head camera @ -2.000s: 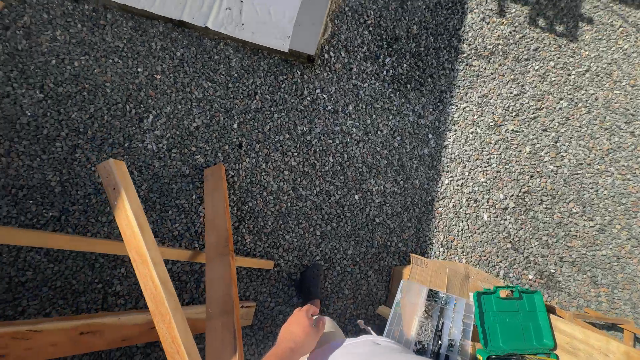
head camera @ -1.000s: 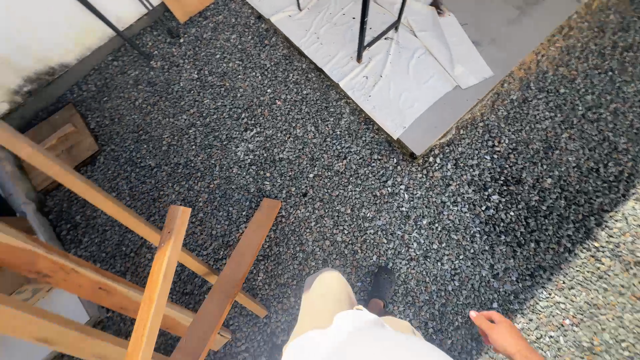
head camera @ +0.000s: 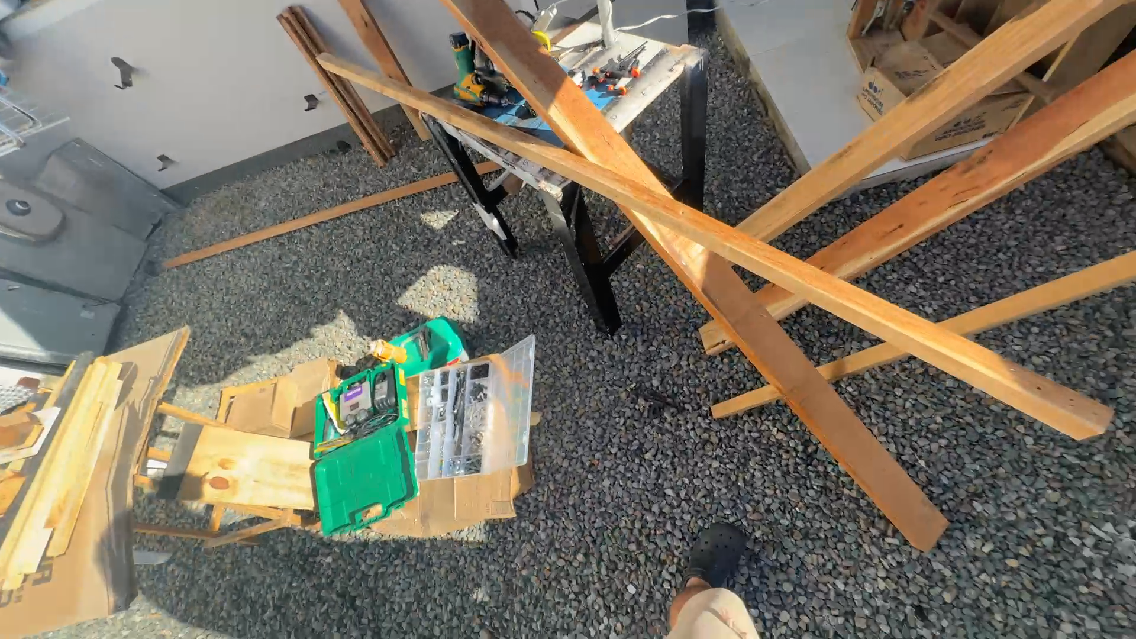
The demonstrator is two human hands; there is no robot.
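Note:
Neither my left hand nor my right hand shows. Several wooden boards (head camera: 763, 328) cross one another at the right, above gravel. Behind them stands a workbench (head camera: 657, 102) on black legs, bearing a green and yellow power drill (head camera: 470, 75) and several orange-tipped hand tools (head camera: 617, 75). Toward the lower left, an open green tool case (head camera: 364, 479) lies beside an open clear plastic organizer (head camera: 475, 417) full of small hardware. A second green case (head camera: 430, 346) is just behind them. My foot in a dark clog (head camera: 717, 555) is on the gravel at the bottom.
Flattened cardboard (head camera: 106, 541) carries wood strips (head camera: 67, 470) at the far left, near a wooden stool or small table (head camera: 248, 466). A thin batten (head camera: 328, 217) lies across the gravel before the white wall (head camera: 231, 80). Cardboard boxes (head camera: 950, 111) sit on a raised slab (head camera: 781, 98) at upper right.
The view has swung widely to the workbench and tool cases. A hand at the lower right one second ago is out of view now.

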